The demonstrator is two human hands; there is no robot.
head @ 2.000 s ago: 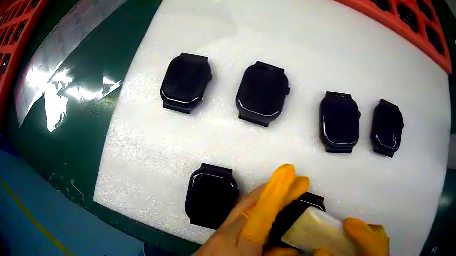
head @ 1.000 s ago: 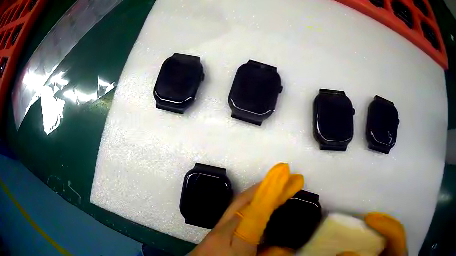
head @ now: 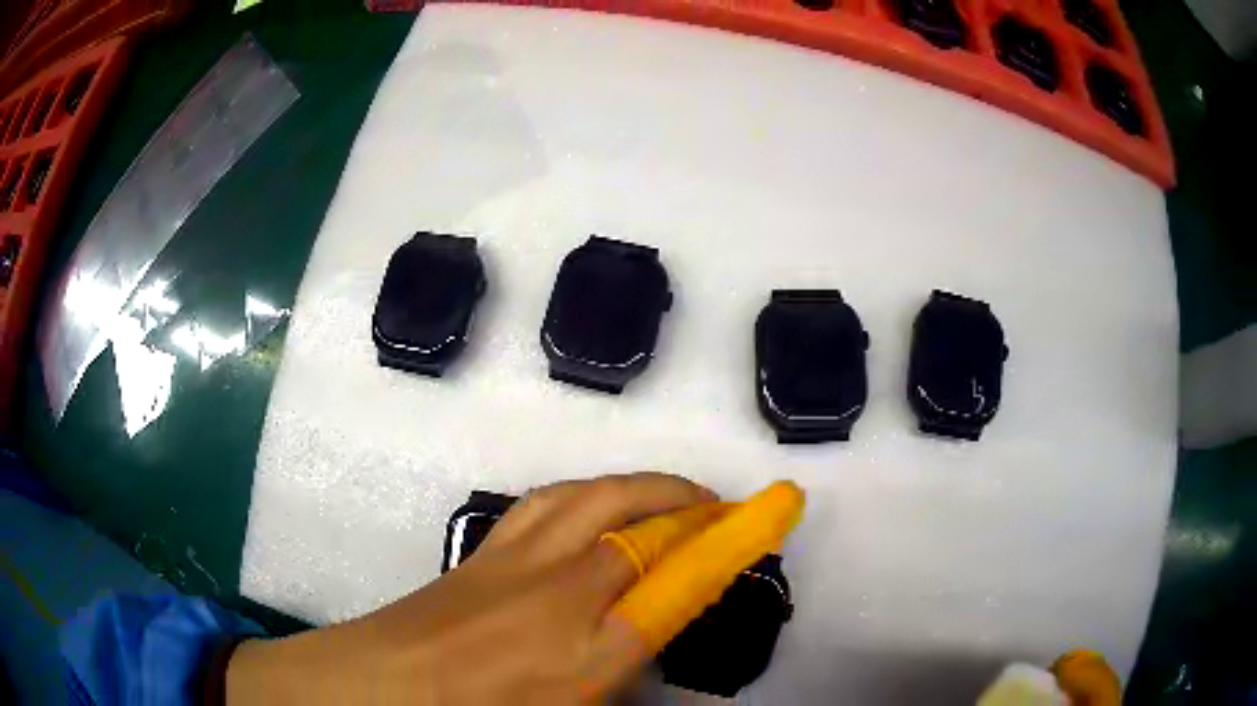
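Observation:
My left hand (head: 552, 572), with yellow-orange finger cots, reaches in from the lower left. Its cotted finger lies over the upper left of a black watch (head: 733, 634) on the foam sheet. Whether it grips this watch is unclear. The hand partly covers another black watch (head: 473, 530). My right hand (head: 1089, 679) is cut off at the lower right edge; one cotted finger shows against a cream block (head: 1023, 686). Four more black watches lie in a row: far left (head: 429, 305), left middle (head: 607, 313), right middle (head: 811, 366) and far right (head: 957, 366).
The white foam sheet (head: 882, 524) lies on a green mat (head: 166, 483). An orange-red tray (head: 882, 37) holding watches is along the back right. Another tray (head: 55, 166) stands at the left, beside a shiny clear film sheet (head: 179, 193). A pale object (head: 1220, 389) is at the right edge.
The view has shifted, showing more at the back. My left hand has moved further over the lower left watch. My right hand and the cream block have moved right and down, away from the other watch.

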